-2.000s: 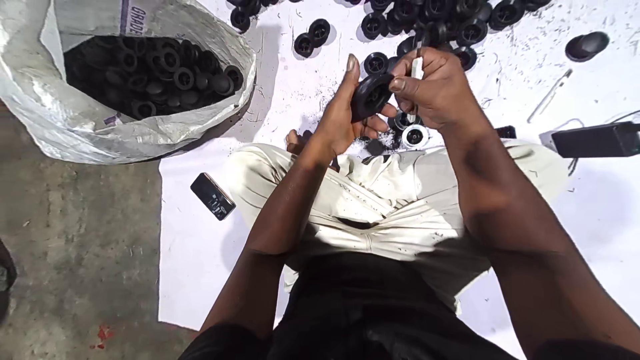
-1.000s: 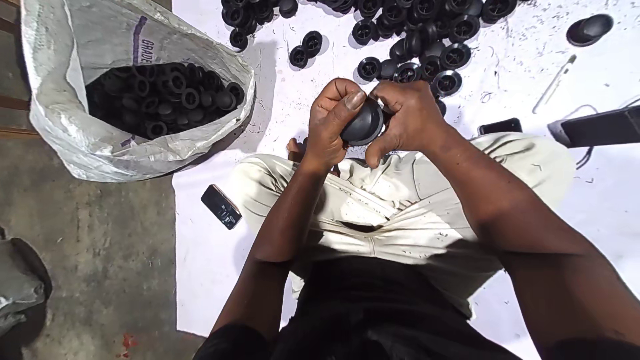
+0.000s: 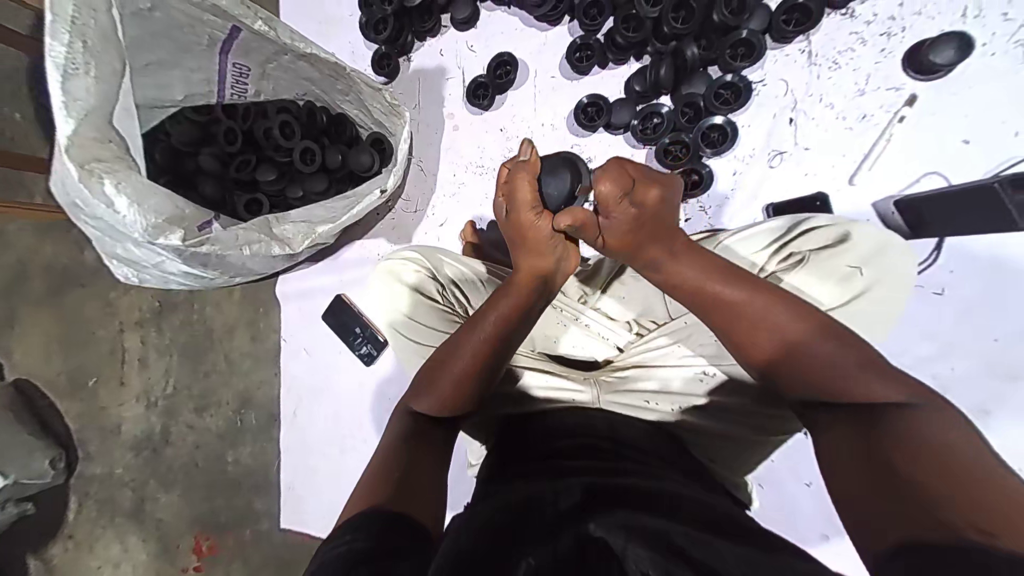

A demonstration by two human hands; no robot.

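A round black domed part (image 3: 563, 182), rubber or plastic, is held above my lap between both hands. My left hand (image 3: 530, 212) grips its left side, with the thumb pointing up along it. Curled against its right edge is my right hand (image 3: 628, 206); whether a tool is inside that fist cannot be seen. Many similar black round parts (image 3: 652, 124) with spoked undersides lie on the white sheet beyond my hands, and two more (image 3: 502, 72) sit apart from them. A white woven sack (image 3: 200, 260) at the left holds a heap of black rings and domes.
A phone (image 3: 355, 330) lies by my left knee, and another dark flat object (image 3: 798, 206) by my right knee. Further right are a black box-like device (image 3: 960, 206) with a cable, a thin white pen-like tool (image 3: 883, 139) and stacked black domed parts (image 3: 938, 54). Concrete floor borders the sheet.
Two seconds ago my right hand held a white-handled tool at the part's edge; the tool no longer shows. The part has been turned dome side toward the camera, and both hands are closed around it.
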